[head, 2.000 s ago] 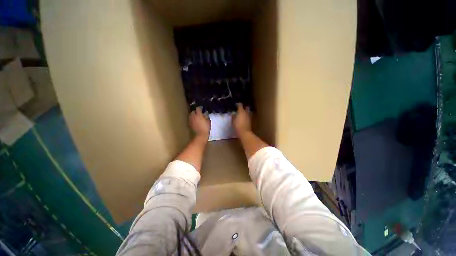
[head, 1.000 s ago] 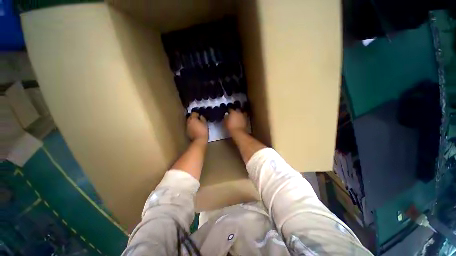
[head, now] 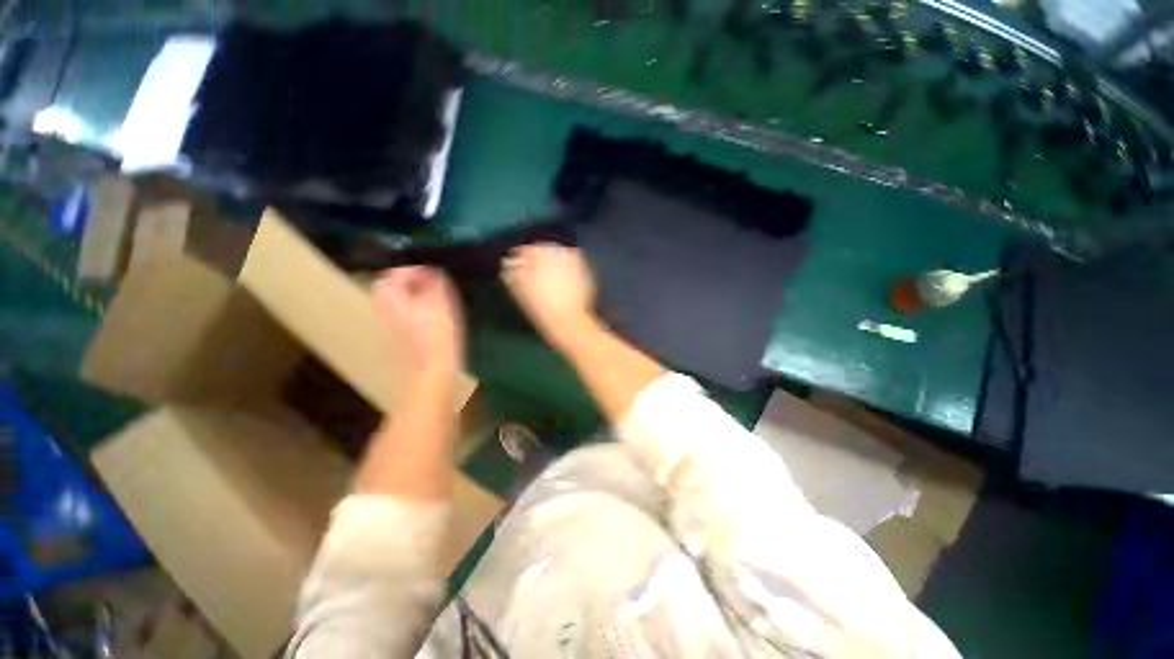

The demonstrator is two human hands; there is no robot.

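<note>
My left hand [head: 422,309] is above the carton's edge, blurred, with fingers curled. My right hand [head: 551,286] is at the near left of the black sheet, fingers also curled. A dark, blurred strip [head: 479,258] spans between my hands; whether I grip it I cannot tell. The black sheet [head: 702,290] lies on the green bench, with black parts [head: 682,180] in a band along its far edge. A large mass of black parts [head: 316,116] lies on a white sheet [head: 165,103] at upper left. The open carton [head: 193,322] is at left.
A squeeze bottle with amber liquid [head: 930,290] lies on the green bench [head: 856,367], beside a small white label [head: 887,332]. Dark sheets [head: 1101,373] are at far right. Cardboard [head: 843,470] is below the bench edge. A line of small parts [head: 824,77] runs behind.
My view has turned from the carton's inside to the bench. Both hands have left the rows of black parts in the carton and are now outside it, beside the bench.
</note>
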